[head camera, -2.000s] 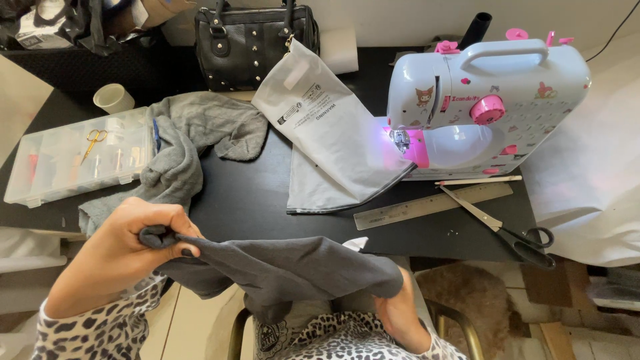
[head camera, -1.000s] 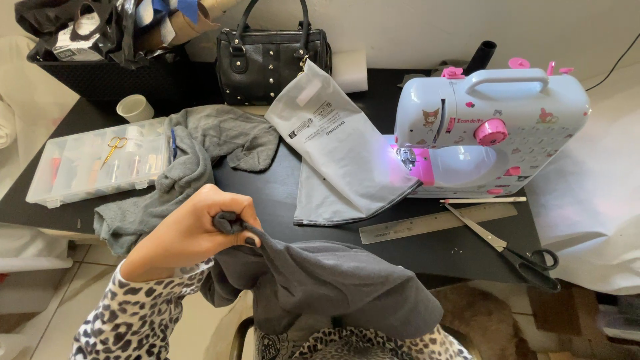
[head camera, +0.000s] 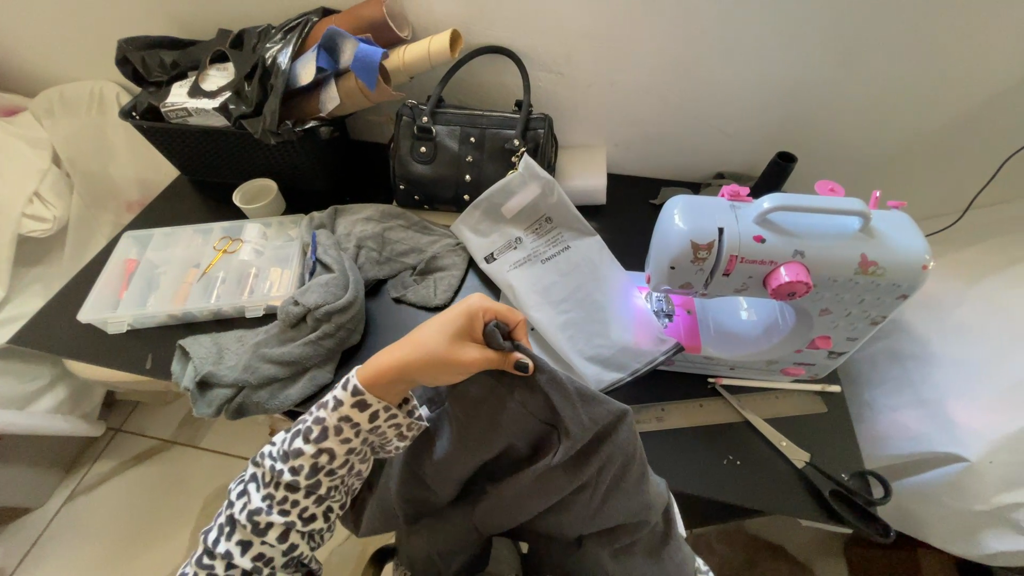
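My left hand pinches a bunched edge of a dark grey cloth between thumb and fingers, in front of the table's near edge. From there the cloth hangs down over my lap. My right hand is hidden, apparently behind or under the cloth. Beyond it, a frosted plastic bag with printed writing lies with its lower corner at the needle area of a white and pink sewing machine, whose lamp is lit. A lighter grey cloth lies crumpled left of my left hand.
Black-handled scissors and a ruler lie before the machine. At left are a clear compartment box with small gold scissors on it, and a white cup. A studded black handbag and a full black basket stand behind.
My right hand, partly visible at the cloth's right end two seconds ago, is now out of sight. The cloth, stretched sideways then, now hangs down from my left hand. The view has shifted.
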